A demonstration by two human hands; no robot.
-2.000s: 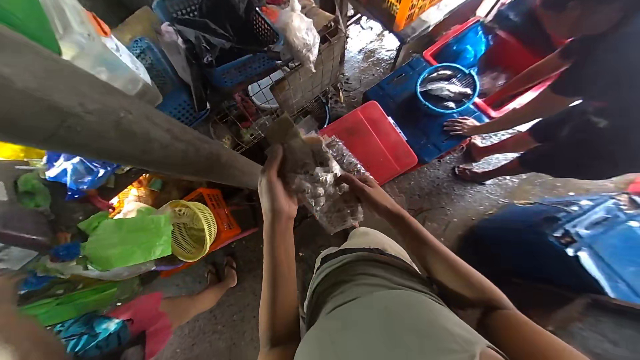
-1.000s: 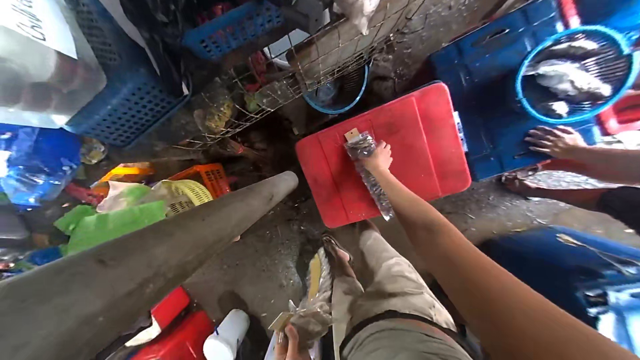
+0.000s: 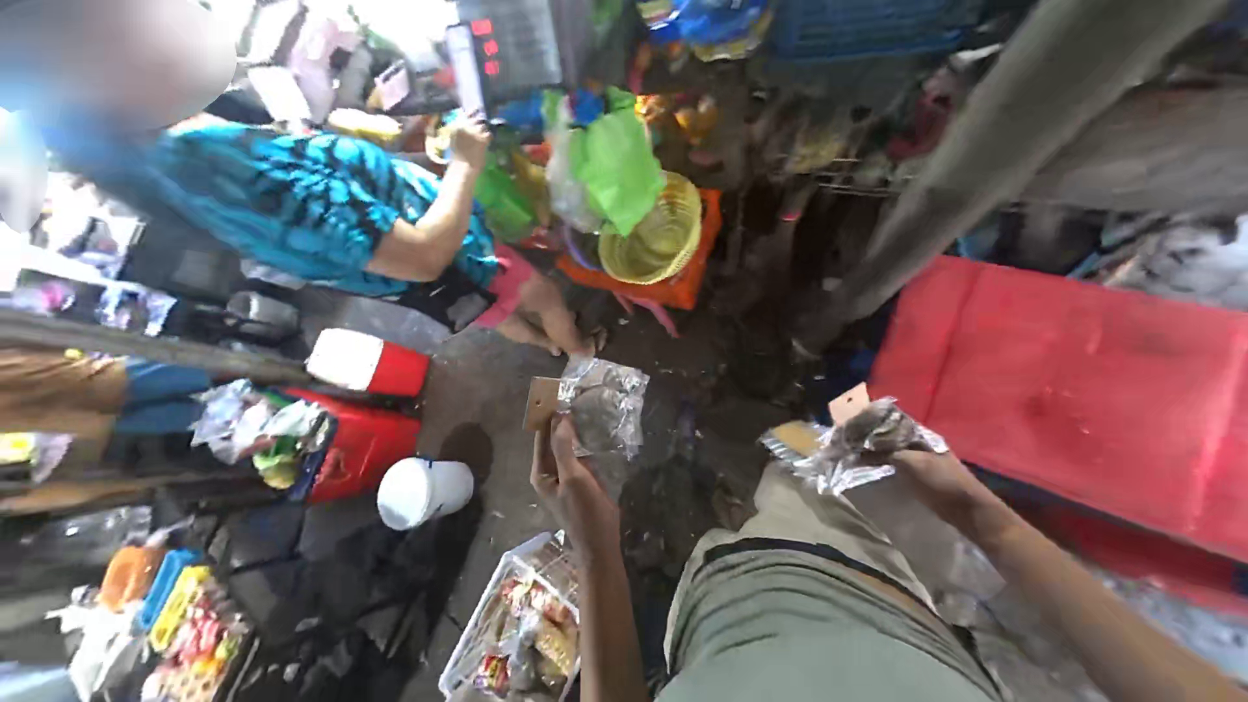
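Observation:
My left hand (image 3: 568, 468) grips a clear plastic packet (image 3: 604, 405) by its tan card header (image 3: 541, 403), held out over the dark ground. What is inside the packet is too blurred to tell. My right hand (image 3: 931, 478) is closed on a crumpled bunch of clear plastic packets (image 3: 863, 444), with a tan card (image 3: 849, 403) at its top. This bunch is above my lap, left of the red lid (image 3: 1082, 380) of a large cooler box. A yellowish flat piece (image 3: 795, 439) shows beside the bunch.
A white-framed basket of packaged goods (image 3: 492, 609) stands at my lower left. Beyond are a white bucket (image 3: 424, 492), a red cooler (image 3: 361, 453) and a yellow basket (image 3: 653, 234). A slanting post (image 3: 975, 156) rises near the red lid. A person in a blue patterned shirt (image 3: 292, 210) is at upper left.
My right hand has left the red lid, where it held a packet strip one second ago, and now holds a bunch above my lap. The view has swung strongly to the left.

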